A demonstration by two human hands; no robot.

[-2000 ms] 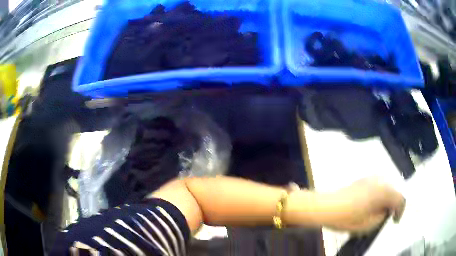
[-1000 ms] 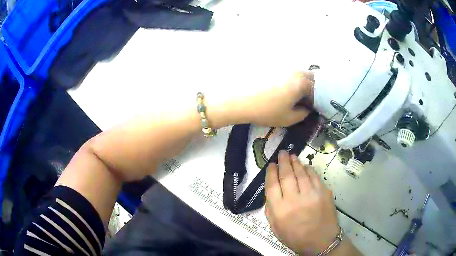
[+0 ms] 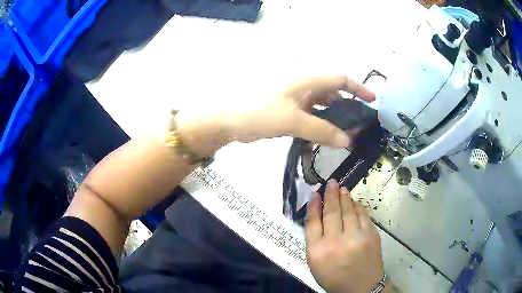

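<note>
A black looped band (image 3: 350, 170) with a pale stitch line lies at the needle area of the white sewing machine (image 3: 420, 86). A black panel (image 3: 350, 114) lies beside it, its far edge near the presser foot (image 3: 395, 142). My left hand (image 3: 312, 109) hovers over the panel with thumb and fingers apart; whether it touches the fabric is unclear. My right hand (image 3: 343, 234) is palm down, its fingertips pressing the band flat in front of the needle. The left part of the loop is blurred.
Blue bins (image 3: 43, 34) stand at the far left. Dark cut pieces (image 3: 131, 31) lie on the table's upper left. A printed ruler (image 3: 246, 214) runs along the white table's front edge. A purple-blue tool (image 3: 470, 269) lies at lower right. Lint dots the machine bed.
My left hand has moved back from the machine head and its fingers have spread, uncovering the black panel. My right hand still presses the band. The band's loop has shifted and narrowed.
</note>
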